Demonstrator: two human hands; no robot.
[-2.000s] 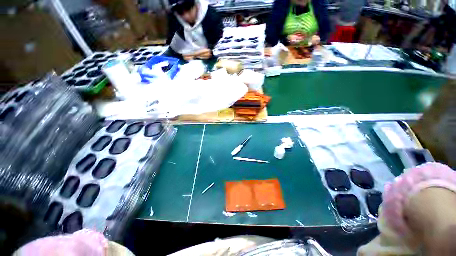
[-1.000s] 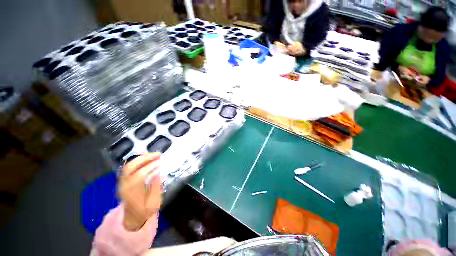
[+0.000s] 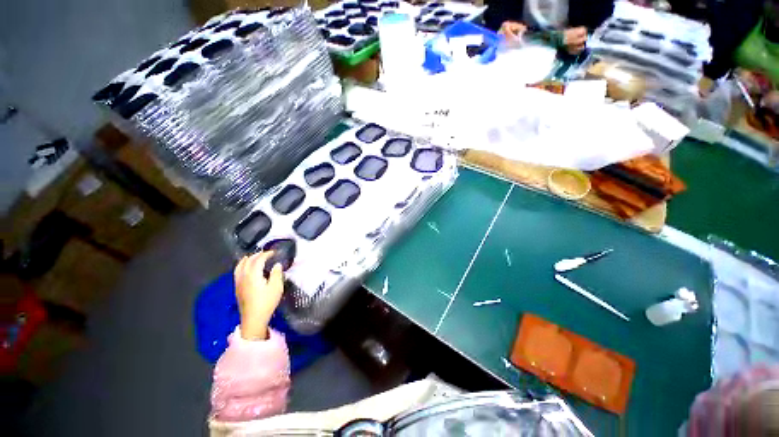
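Observation:
My left hand (image 3: 259, 286) is at the near corner of the filled white blister tray (image 3: 342, 235). Its thumb and fingertips pinch a black rounded-square part (image 3: 281, 254) at that corner; whether the part is lifted is unclear. Other black parts sit in two rows of the tray. The orange fixture (image 3: 572, 363) lies with both recesses empty at the mat's near edge. My right hand is out of the picture; only its blurred pink cuff shows at the lower right corner.
A tall tray stack (image 3: 248, 94) stands behind the left tray. On the green mat (image 3: 478, 265) lie a white stick (image 3: 591, 296), a white-handled pointed tool (image 3: 582, 260) and a small white bottle (image 3: 666, 311). A white tray (image 3: 752, 299) is at right.
The view has swung left. My left hand was raised and blurred in front of the tray; now its fingers are on a black part at the tray's corner.

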